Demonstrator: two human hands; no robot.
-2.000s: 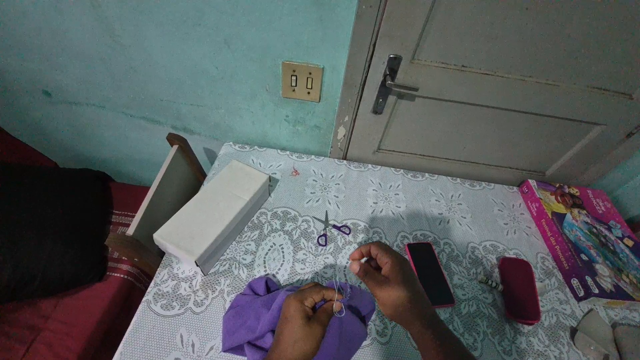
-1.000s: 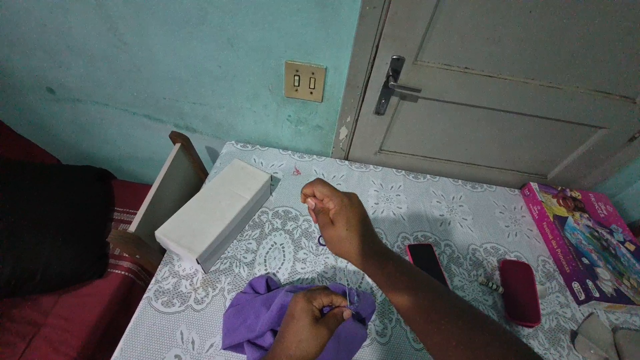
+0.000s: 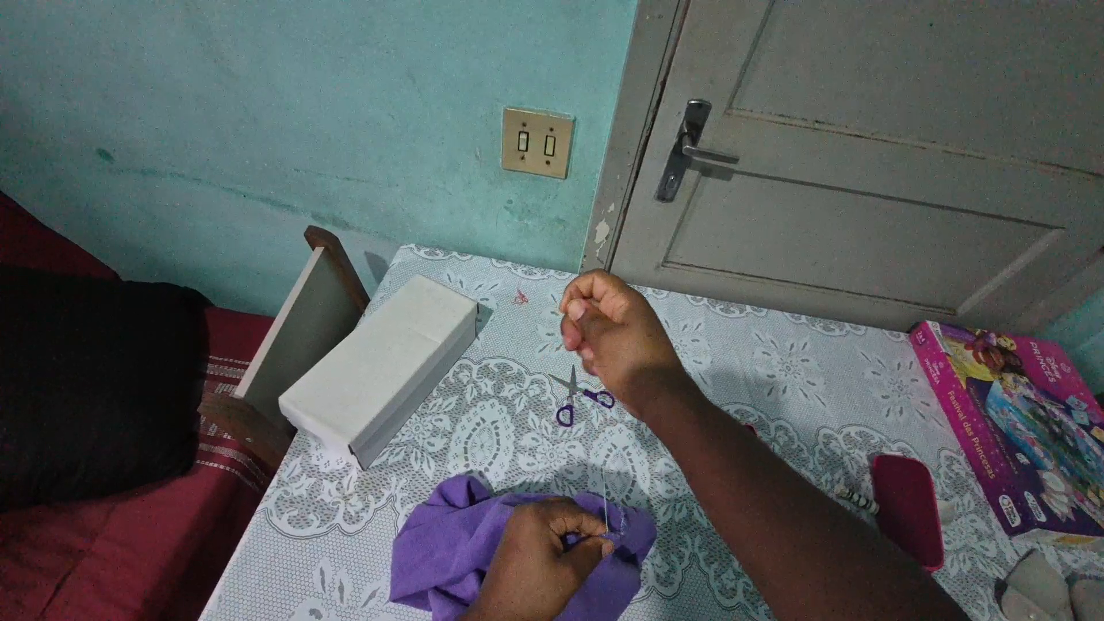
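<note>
Purple cloth (image 3: 448,543) lies bunched at the near edge of the view, and my left hand (image 3: 552,552) pinches its edge between thumb and fingers. A thin pale thread (image 3: 605,500) rises from the cloth beside those fingertips. Above it, my right hand (image 3: 617,332) is raised over the table with thumb and forefinger pressed together; what they pinch is too small to make out, though the thread runs up toward this hand. Purple-handled scissors (image 3: 573,397) lie with blades parted on the lace tablecloth, just below and left of the right hand.
A long white box (image 3: 379,362) sits at the table's left, near a chair (image 3: 302,319). At the right are a dark pink case (image 3: 906,509), a small beaded item (image 3: 856,498) and a pink princess game box (image 3: 1009,423). A reddish scrap (image 3: 520,297) lies near the back edge.
Two seconds ago both hands were close together at the cloth. My right hand has since moved up and away, while my left has stayed on the cloth. The scissors, partly covered one second ago, show again.
</note>
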